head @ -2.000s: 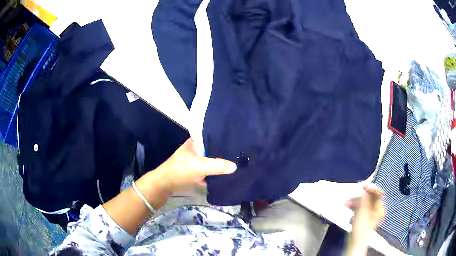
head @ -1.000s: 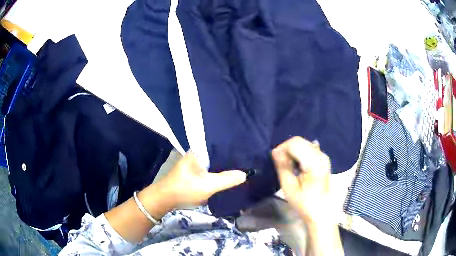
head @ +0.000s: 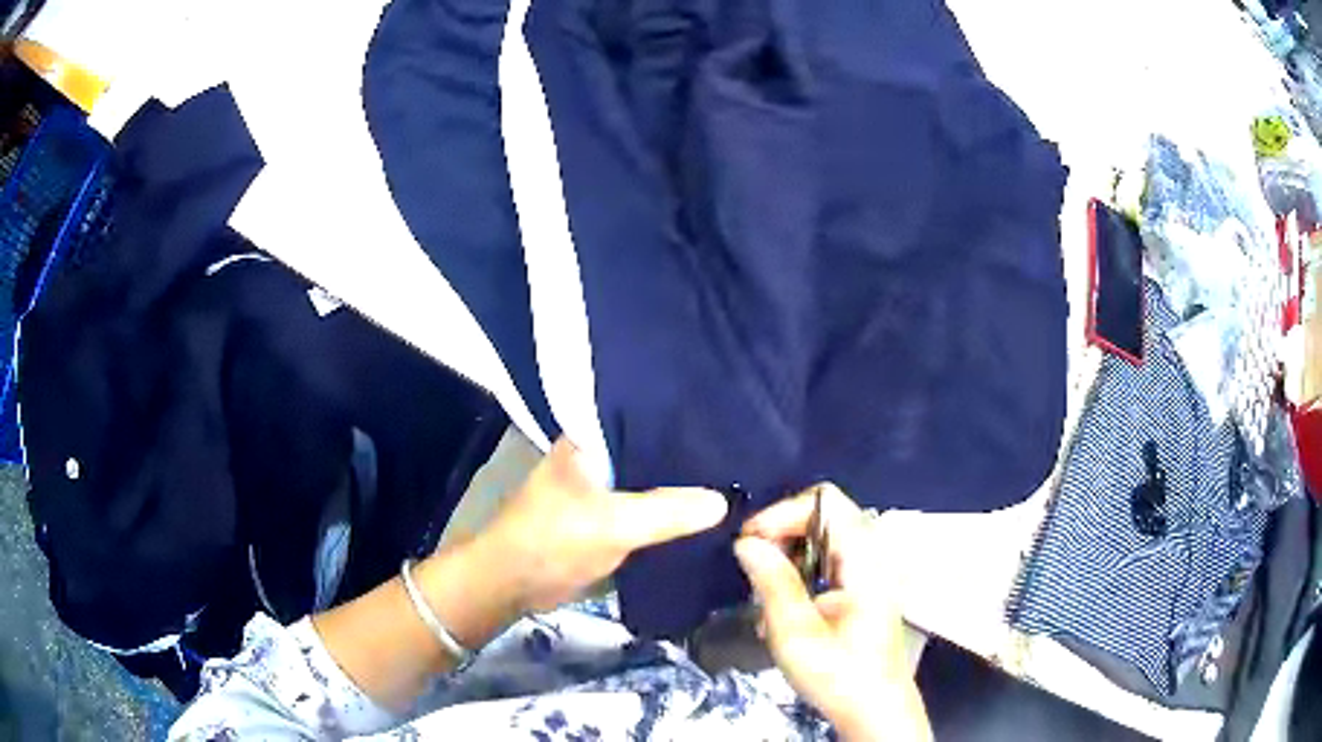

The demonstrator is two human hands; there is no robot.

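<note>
A navy garment (head: 899, 290) with a long white side stripe (head: 548, 247) lies spread in front of me. My left hand (head: 580, 529) grips its near edge, thumb on top beside a small black trim (head: 735, 500). My right hand (head: 826, 594) is just right of the trim, its thumb and finger closed at the same edge. A small dark tool with a thin tip (head: 816, 539) shows in the right hand; its full shape is hidden by the fingers.
A darker garment pile (head: 174, 420) lies lower at the left, by a blue crate (head: 65, 218). At the right are a phone (head: 1115, 281), striped cloth (head: 1109, 493) with black trims (head: 1150, 493) and clear plastic bags (head: 1211, 247). The white tabletop (head: 341, 189) shows around the garment.
My right hand came in from the far right to the garment edge and is now lower and closer to my left thumb. My left hand keeps its hold. The camera view has shifted slightly.
</note>
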